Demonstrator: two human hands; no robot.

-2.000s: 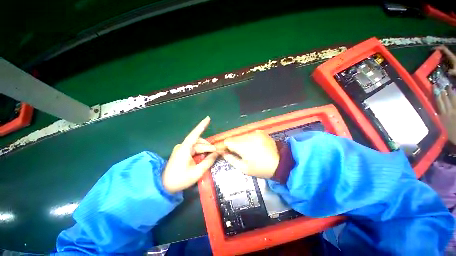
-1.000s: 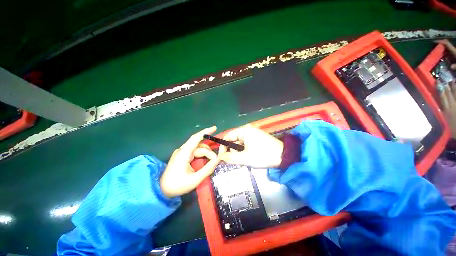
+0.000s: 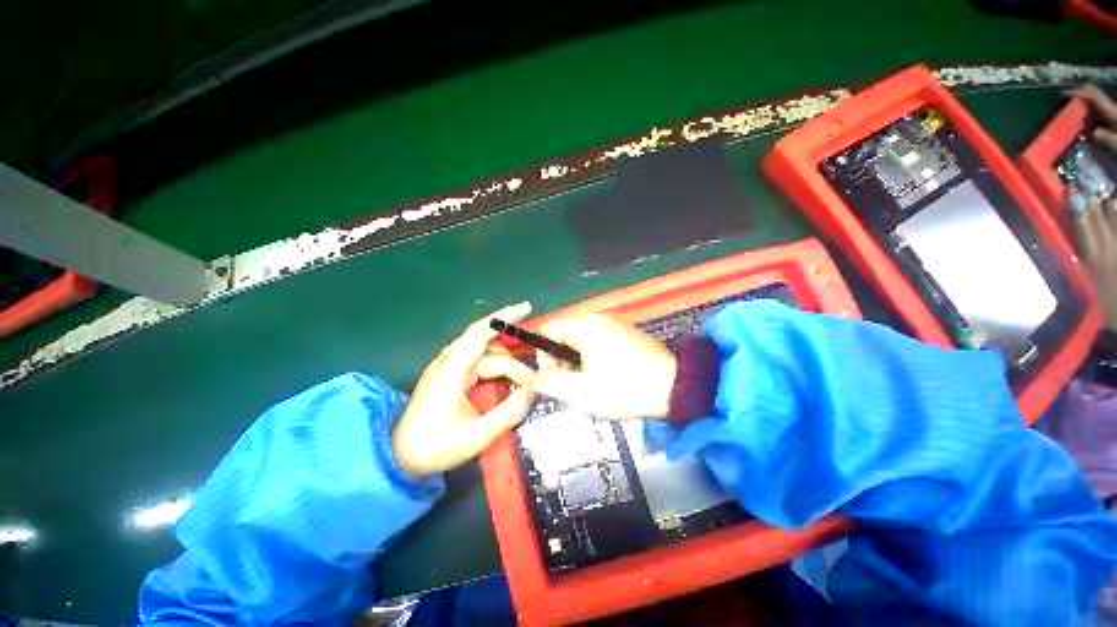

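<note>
An open tablet [image 3: 582,521] with its insides showing lies in a red holding fixture [image 3: 661,592] in front of me. My left hand [image 3: 459,410] is over the fixture's upper left corner, thumb and index finger bent toward each other; whether a small part is between them cannot be made out. My right hand [image 3: 613,367] touches my left fingertips and holds a dark pen-like tool [image 3: 535,342], lying slanted across the fingers. The silvery board area [image 3: 588,486] and part of the pale battery [image 3: 674,481] show below my right hand, which with its sleeve covers the rest.
A second open tablet [image 3: 980,263] in a red fixture [image 3: 808,184] lies to the right. Beyond it are another person's hands [image 3: 1094,233] at a further red fixture. A dark mat [image 3: 668,208] lies behind my fixture. A pale metal post [image 3: 110,251] stands at left by the chipped edge strip [image 3: 429,218].
The dark tool, not visible two seconds ago, now shows across my right fingers. Since one second ago it has shifted slightly up and left. My left hand has barely moved.
</note>
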